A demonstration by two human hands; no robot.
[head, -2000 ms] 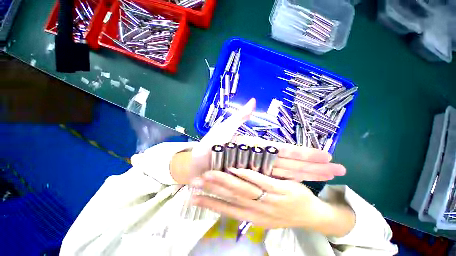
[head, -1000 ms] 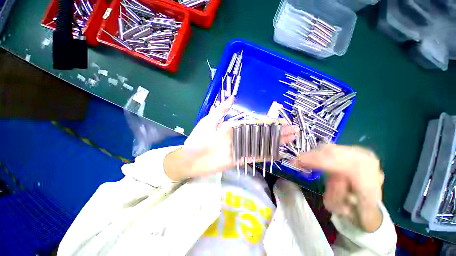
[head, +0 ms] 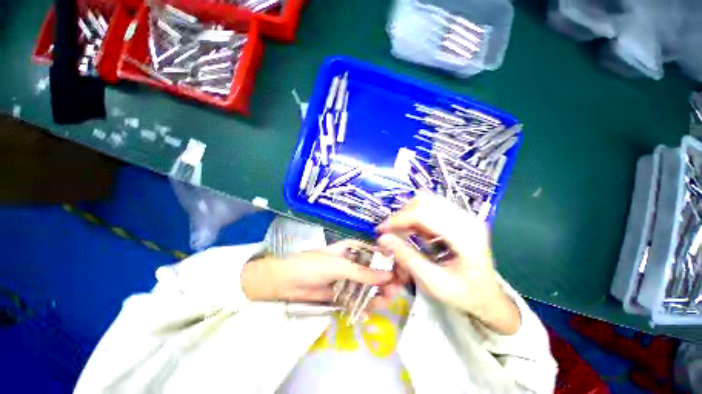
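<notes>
My left hand point(head: 308, 275) is closed around a bunch of silver stepped pins point(head: 356, 298), with their thin stems pointing down toward my body. My right hand point(head: 454, 258) is bent beside it, its thumb and fingertips at the near end of the bunch. A dark, shiny piece shows between the right fingers; blur hides what it is exactly. The blue tray point(head: 373, 123) lies just beyond my hands, with a loose pile of pins point(head: 462, 158) on its right and a smaller group point(head: 329, 135) on its left.
Red bins point(head: 246, 73) of pins stand far left beside a black arm point(head: 77, 92). A clear box point(head: 504, 31) with a few pins is beyond the tray. Stacked translucent trays point(head: 650, 231) stand at the right edge. A clear plastic bag point(head: 202, 219) hangs at the near-left bench edge.
The pins lay in a flat row on my open left palm; now that hand is closed around them, lower down. My right hand has moved left to meet it. The view has shifted slightly.
</notes>
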